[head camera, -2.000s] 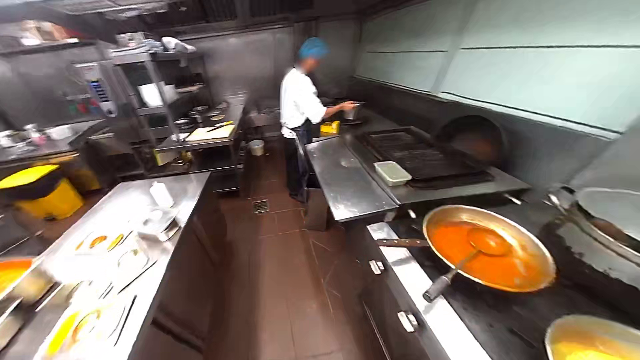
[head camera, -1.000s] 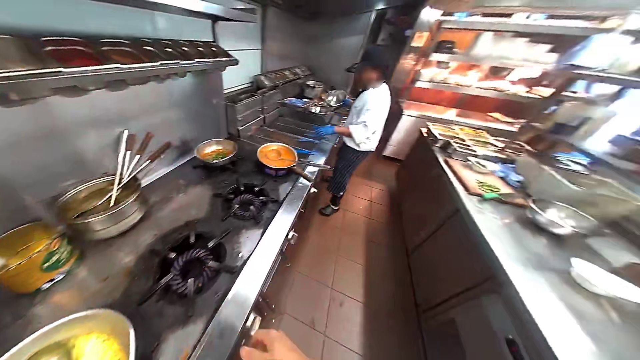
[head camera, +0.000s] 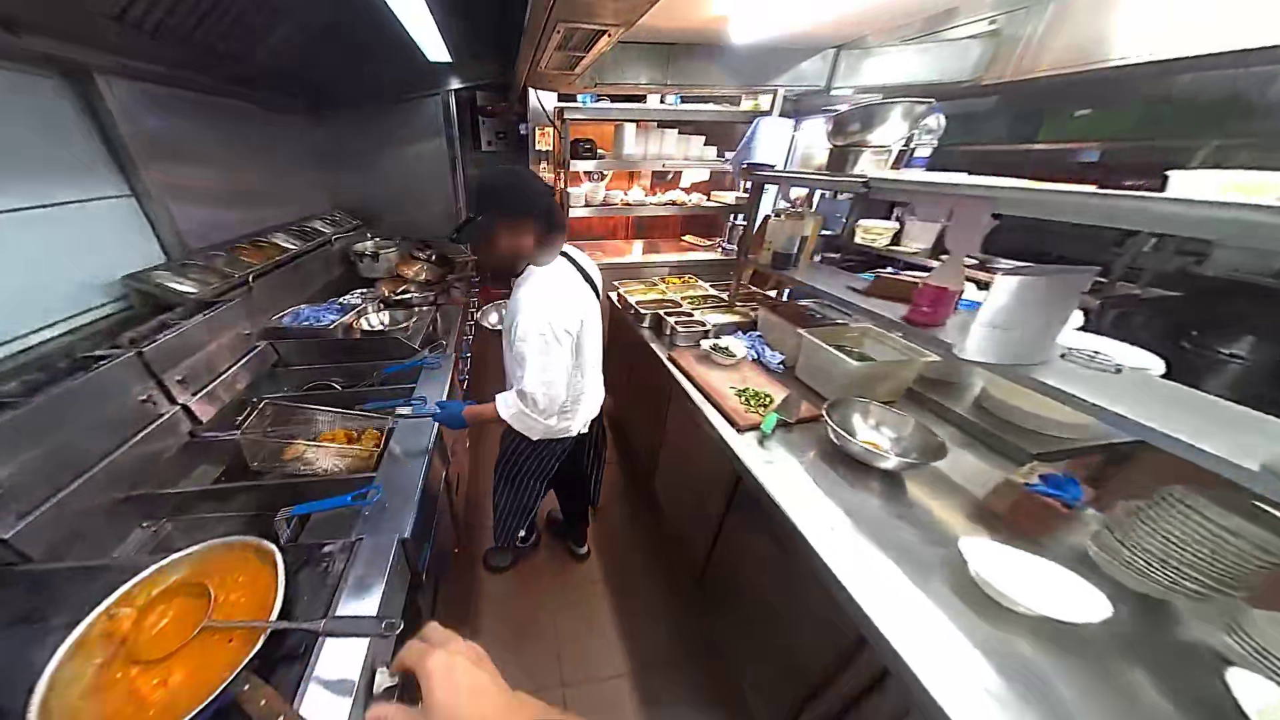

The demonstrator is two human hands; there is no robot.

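My right hand [head camera: 450,675], partly cut off by the bottom edge, reaches leftward with bent fingers beside a control knob [head camera: 385,682] on the stove's front. Whether it touches the knob is unclear. Just left of it, a metal ladle [head camera: 290,626] lies in a pan of orange sauce [head camera: 205,600], its handle extending over the rim toward my fingers. The pan's own handle [head camera: 262,695] points toward the lower right. My left hand is out of view.
A co-worker [head camera: 550,340] with blue gloves stands at the fryers, near a basket of fried food [head camera: 315,440]. On the right counter [head camera: 800,510] are a cutting board [head camera: 715,385] with chopped greens, a steel bowl [head camera: 883,433], a white dish [head camera: 1035,580] and stacked plates [head camera: 1190,540].
The view has turned and moved nearer the fryers and sauce pan. My right hand, at the bottom edge one second ago, now shows beside the ladle handle.
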